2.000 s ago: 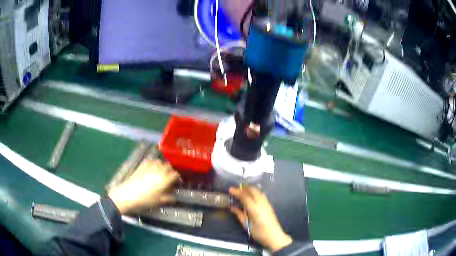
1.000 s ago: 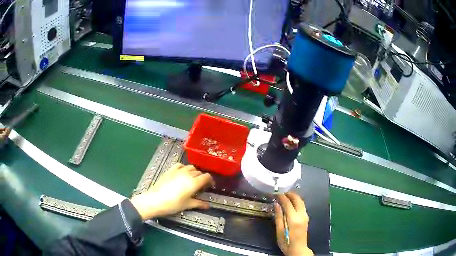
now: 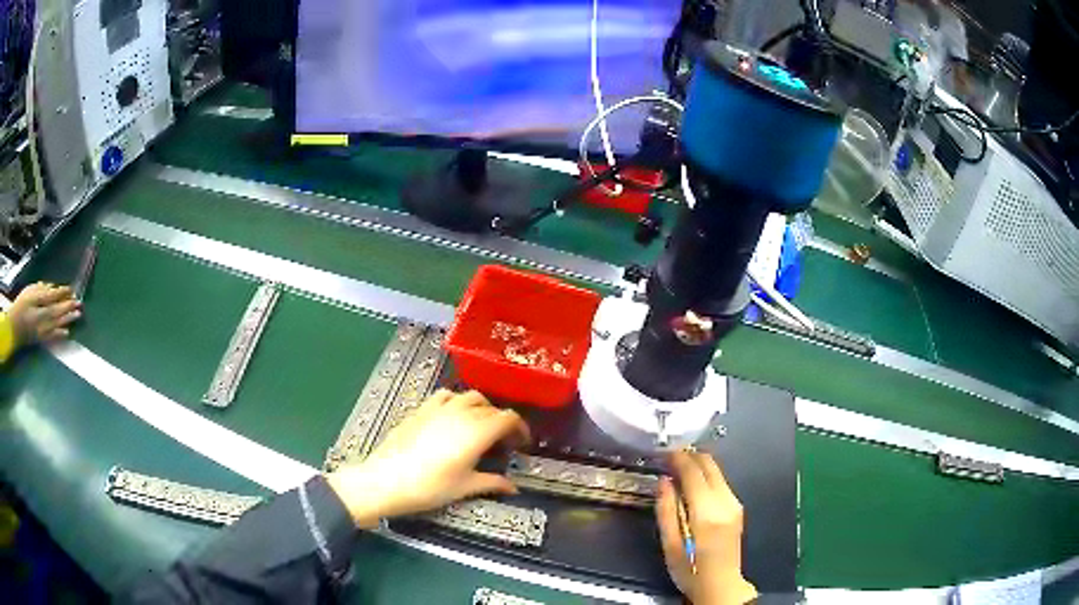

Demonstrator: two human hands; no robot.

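Observation:
A long metal strip fixture (image 3: 592, 480) lies on the black base plate (image 3: 757, 508), partly under the microscope (image 3: 698, 272) with its white ring (image 3: 621, 396). My left hand (image 3: 432, 455) is at the strip's left end, thumb and fingertips around it. My right hand (image 3: 708, 520) is at its right end and holds a thin pen-like tool (image 3: 686, 529) with a blue end; its fingertips touch or nearly touch the strip. A second strip (image 3: 491, 521) lies nearer me, partly behind my left hand.
A red bin (image 3: 521, 337) with tiny parts stands left of the microscope. Two strips (image 3: 385, 396) lie beside it, others (image 3: 243, 345) farther left and right. Another person's hand (image 3: 45, 313) is at the far left. A monitor (image 3: 473, 71) stands behind, a grey-white box (image 3: 994, 236) at right.
The view has shifted since two seconds ago. Since one second ago, the other person's hand reaches further in at the left. My hands stay at the strip's ends.

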